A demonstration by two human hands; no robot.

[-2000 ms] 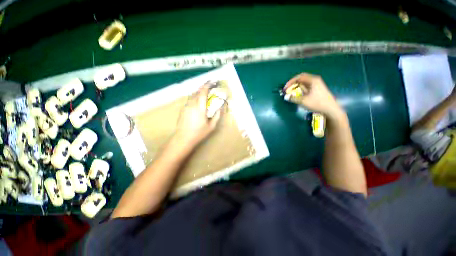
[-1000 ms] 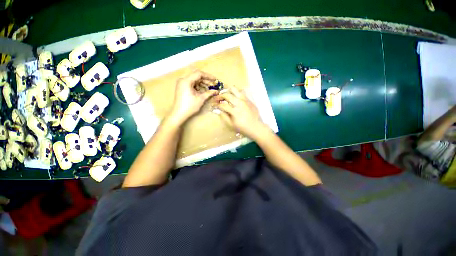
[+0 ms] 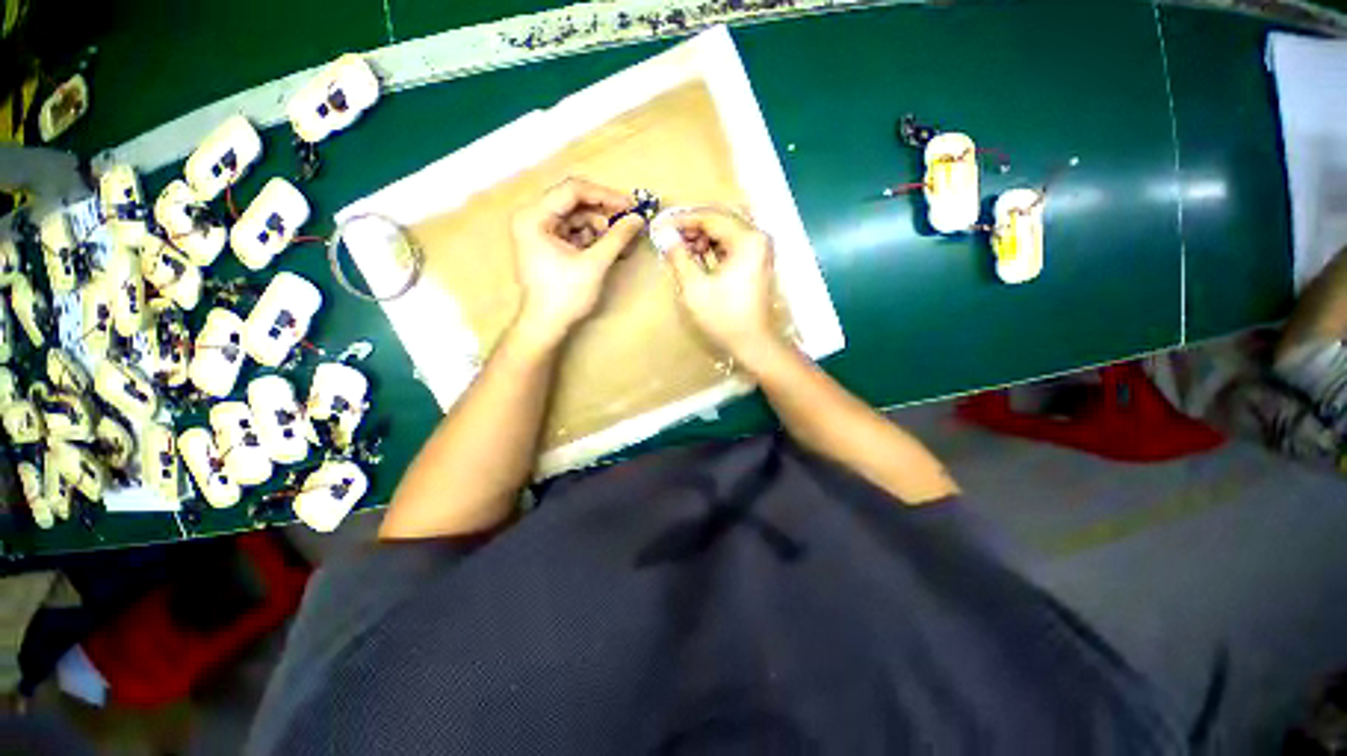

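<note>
My left hand (image 3: 564,254) and my right hand (image 3: 720,281) are close together over the tan work mat (image 3: 621,340) with its white border. My left fingertips pinch a small black component (image 3: 644,205). My right fingertips hold a white housing (image 3: 668,234), mostly hidden by the fingers, close beside the black part. Whether the two pieces touch cannot be told. Both hands are above the upper middle of the mat.
A pile of white units (image 3: 237,355) with dark marks and wires lies left of the mat. A pale ring (image 3: 374,256) lies on its left corner. Two waiting units (image 3: 953,183) lie right. A pale rail (image 3: 591,33) runs behind. Another person's arm (image 3: 1319,313) shows far right.
Two seconds ago my right hand was at the waiting units; it has since joined my left over the mat. Over the last second both hands stayed together while the view shifted slightly.
</note>
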